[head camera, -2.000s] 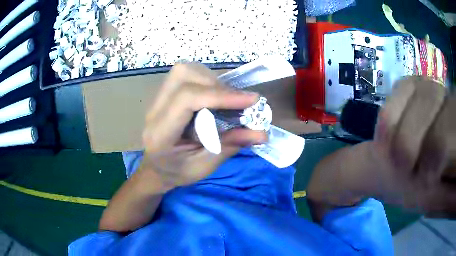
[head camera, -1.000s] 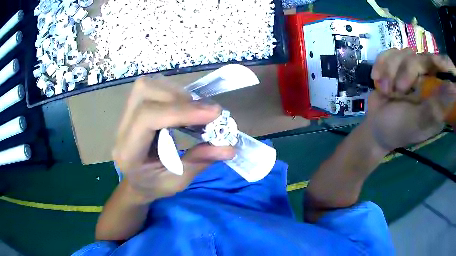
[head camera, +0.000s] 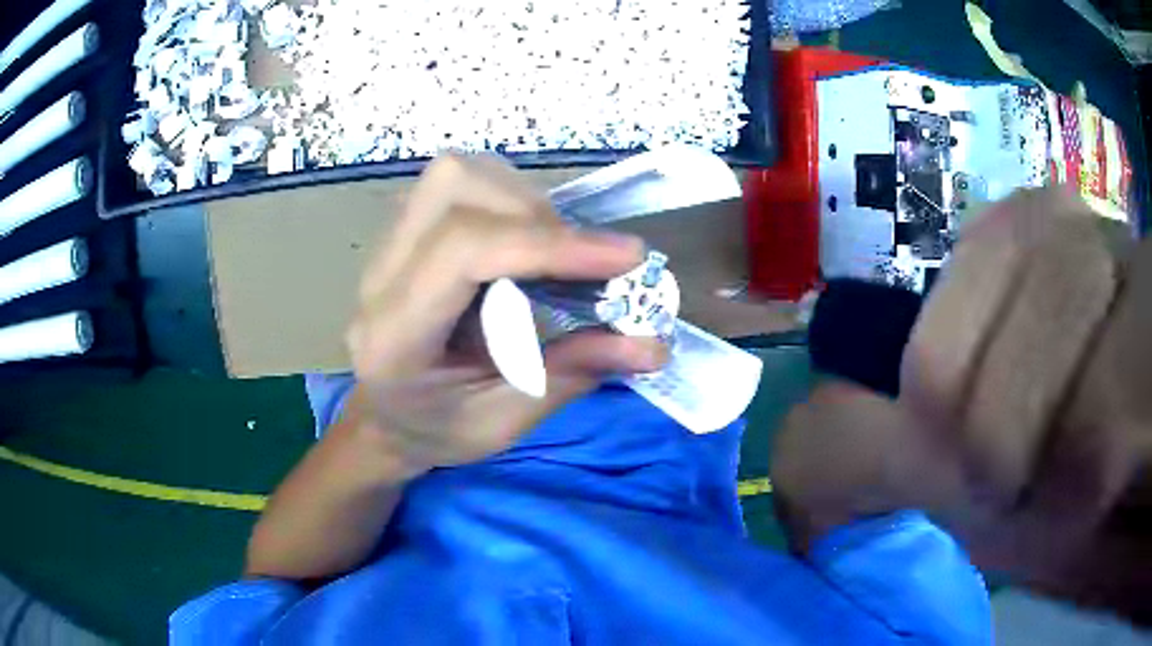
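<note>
My left hand (head camera: pixel 442 316) holds a white tripod stick, thumb and fingers pinching it at the round leg hub (head camera: pixel 641 300), whose holed end faces up. Its white curved folding legs (head camera: pixel 708 379) are splayed around the hub; the tube body is hidden in the hand. My right hand (head camera: pixel 1011 379), blurred and close to the camera at the right, is closed around the electric screwdriver, whose black nose (head camera: pixel 865 336) points left toward the hub, apart from it. The screwdriver's tip and any screw on it cannot be made out.
A black parts tray (head camera: pixel 379 174) with heaped white pieces lies at the back, over a cardboard sheet (head camera: pixel 291 278). A screw feeder (head camera: pixel 859 139) on a red base (head camera: pixel 781 177) stands back right, beside a red-and-white packet (head camera: pixel 1097 152). White tubes (head camera: pixel 44 268) lie at the far left.
Since one second ago, my right hand has moved from beside the feeder toward the camera, with the black nose now showing near the hub. The view has shifted, and the held stick appears farther right.
</note>
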